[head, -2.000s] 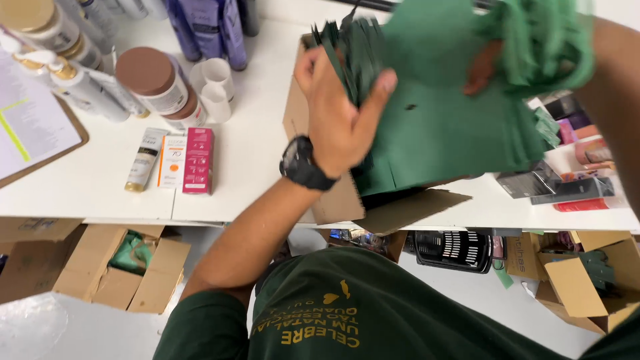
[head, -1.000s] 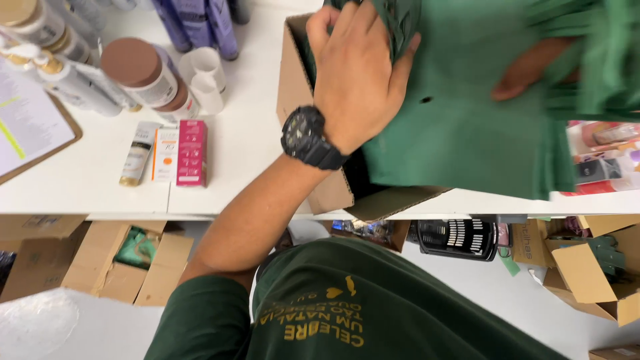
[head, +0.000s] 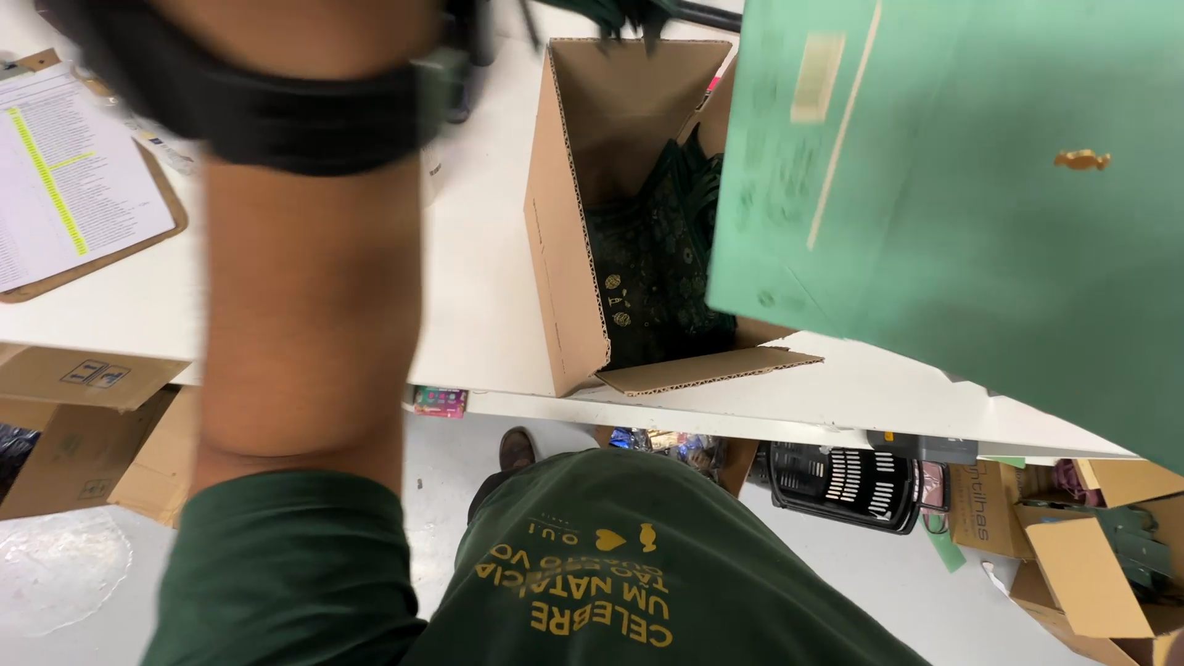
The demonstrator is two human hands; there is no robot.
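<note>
My left forearm, blurred, rises through the left of the head view with a black wristwatch [head: 305, 111] near the top; my left hand is outside the frame. A large light green bag or sheet [head: 925, 203] with a small gold candy print fills the upper right. My right hand does not show, so what holds the green piece cannot be seen. Between them stands an open cardboard box [head: 564, 277], with dark green patterned bags [head: 657, 277] inside. Dark green strips [head: 620, 17] hang at the top edge, above the box.
A clipboard with a highlighted printed sheet [head: 83, 185] lies at the left of the white table [head: 481, 305]. Below the table's front edge are open cardboard boxes [head: 1091, 573] on both sides, a black plastic basket [head: 837, 486] and a box of shiny wrapped items [head: 671, 446].
My left hand, earlier on the dark green bunch over the box, has moved up out of view. The green material has shifted right, uncovering the inside of the box. My right hand has left view.
</note>
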